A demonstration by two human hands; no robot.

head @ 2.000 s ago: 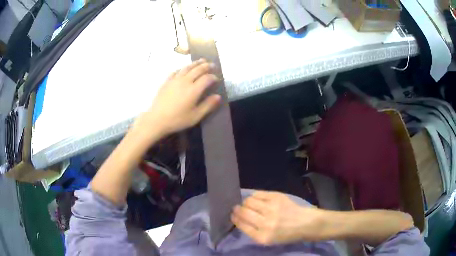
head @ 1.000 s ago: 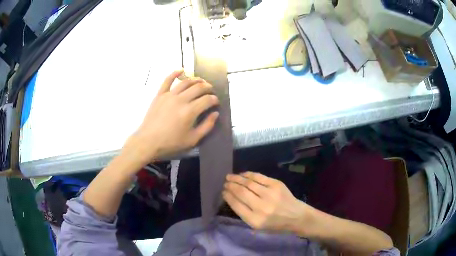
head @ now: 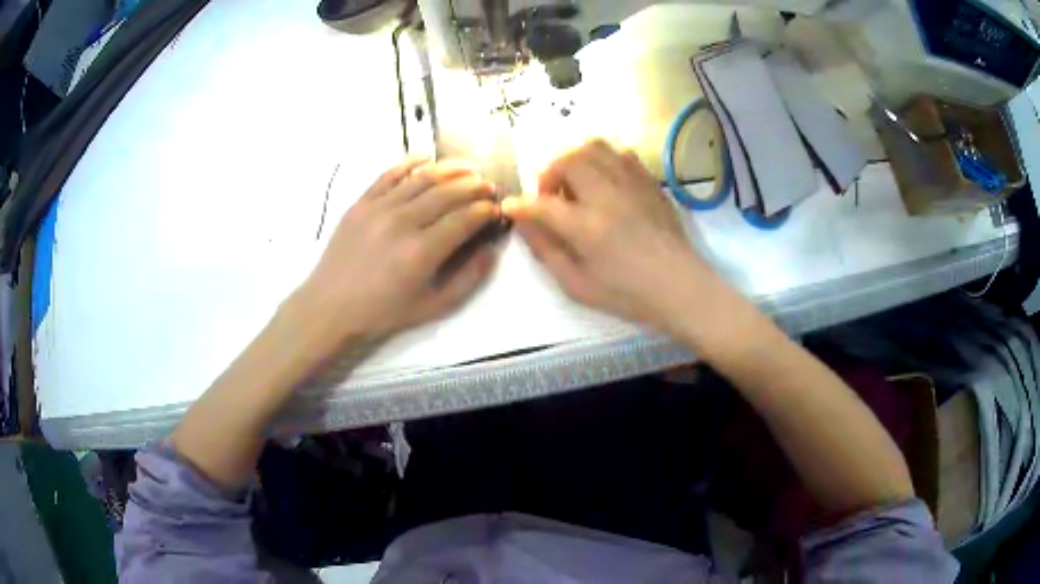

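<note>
My left hand [head: 399,251] and my right hand [head: 616,234] meet on the white table just in front of the sewing machine's needle area [head: 498,71]. Their fingertips pinch a small dark bit of fabric [head: 503,217], which looks like the end of the grey-brown strip. The rest of the strip is hidden by the fingers or lost in the lamp glare. The presser foot and needle are washed out by the bright light.
Blue-handled scissors [head: 684,154] lie right of the needle, partly under small grey cut pieces [head: 762,126]. A brown parts box [head: 952,160] stands far right. Dark strips [head: 86,108] drape over the table's left side. The ruler-marked edge [head: 502,388] runs across the front. A maroon pile is dim below right.
The strip no longer hangs over the table edge to the lap. My right hand has moved up from the lap onto the table beside my left hand. The view has shifted.
</note>
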